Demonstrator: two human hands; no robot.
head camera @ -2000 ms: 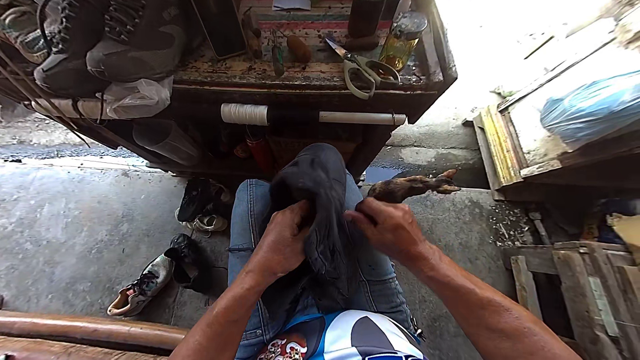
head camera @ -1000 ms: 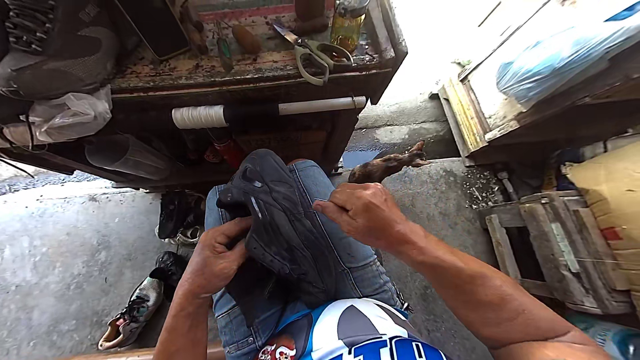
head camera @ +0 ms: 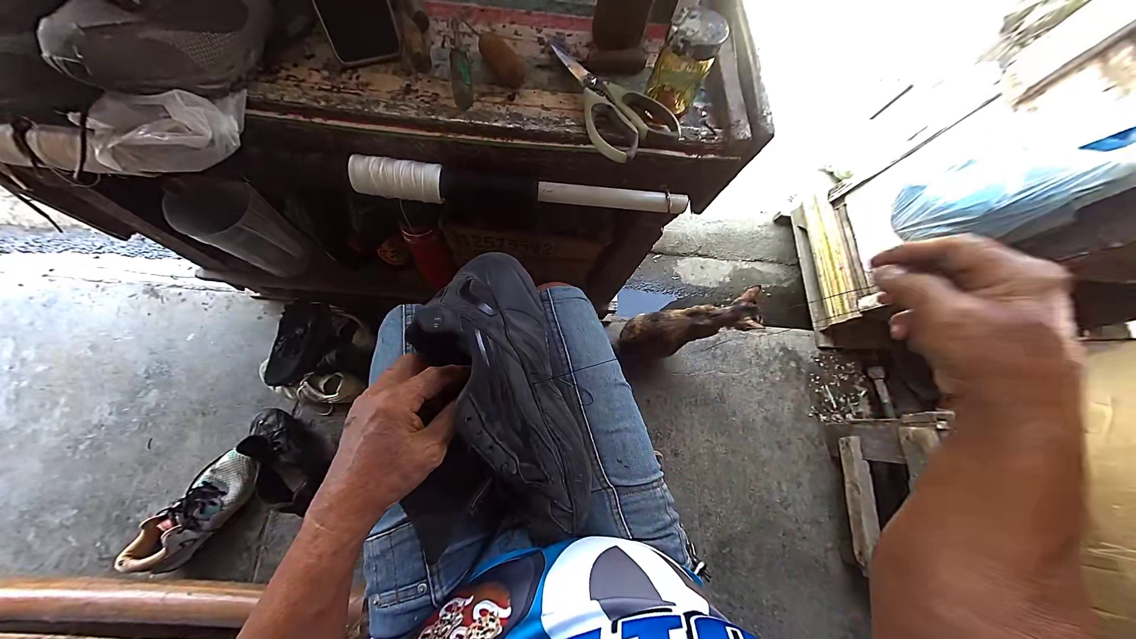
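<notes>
A black shoe [head camera: 524,390] lies across my lap, its toe end toward my body and its opening to the left. My left hand [head camera: 404,426] grips it at the opening, with the fingers partly inside and hidden. Out to the right, well away from the shoe, my right hand [head camera: 976,293] is raised with thumb and forefinger pinched together. A thin dark thread [head camera: 581,377] shows at the shoe's right side and over the jeans; a fine line also runs near the right fingertips. What the pinch holds is too small to tell for certain.
Scissors [head camera: 612,106], a glass jar [head camera: 688,62], an awl [head camera: 501,60] and a phone [head camera: 359,31] lie on the wooden bench [head camera: 532,120]. Thread spools [head camera: 395,178] hang at its front edge. A cat [head camera: 688,327] is on the floor; worn shoes [head camera: 191,510] stand left.
My right hand has moved from beside the shoe far out to the right. The left hand stays at the shoe, which was more bunched and upright two seconds ago.
</notes>
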